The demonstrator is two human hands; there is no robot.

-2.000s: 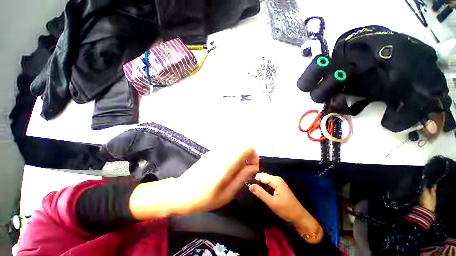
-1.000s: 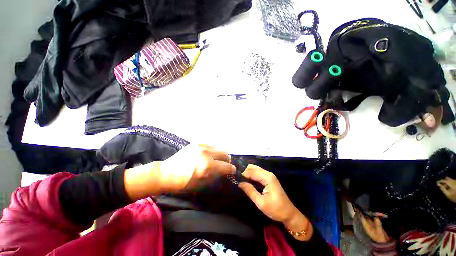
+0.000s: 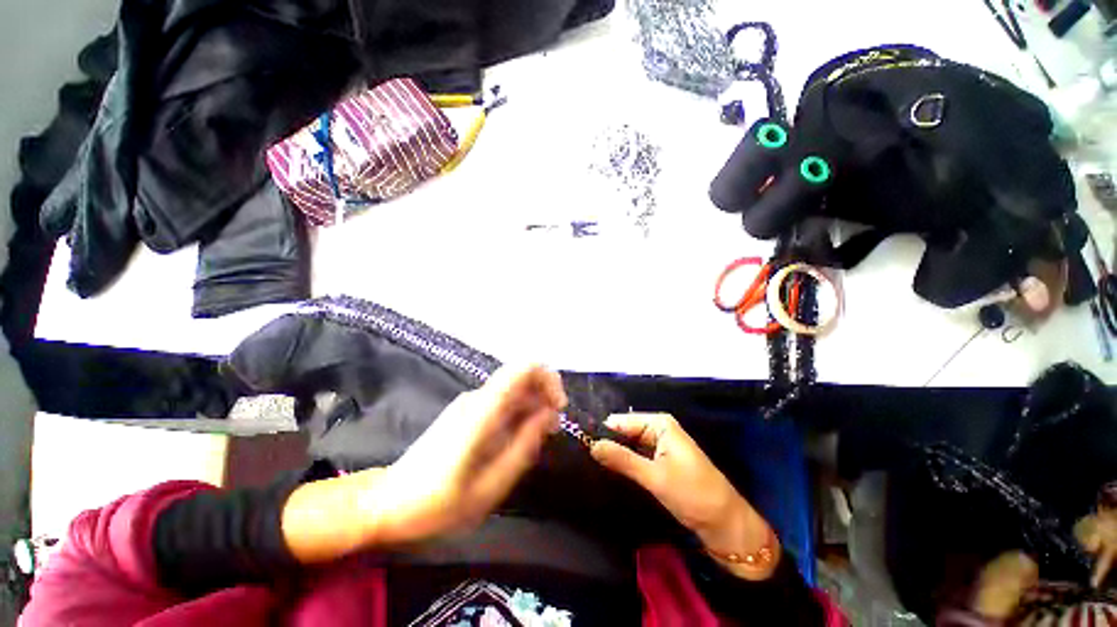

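Observation:
The black garment (image 3: 368, 374) lies over the table edge and the lap. A glittering silver trim (image 3: 423, 343) runs along its edge towards my hands. My left hand (image 3: 472, 459) is raised beside the edge, fingers bent together; whether it pinches a needle or thread cannot be seen. My right hand (image 3: 668, 472) pinches the garment edge between thumb and fingers, where a short stretch of silver trim shows. No needle or thread can be made out.
Beyond lie small snips (image 3: 578, 229), loose silver bits (image 3: 631, 165), a striped bundle (image 3: 368, 147), red-handled scissors (image 3: 744, 294) under a tan ring (image 3: 808, 299), black cones (image 3: 750, 172) and a black bag (image 3: 931, 172). Another person's hands (image 3: 1004, 588) are at lower right.
My left hand came in to the garment edge beside my right hand, then lifted slightly away with its palm turned. My right hand keeps hold of the edge. The view has shifted a little.

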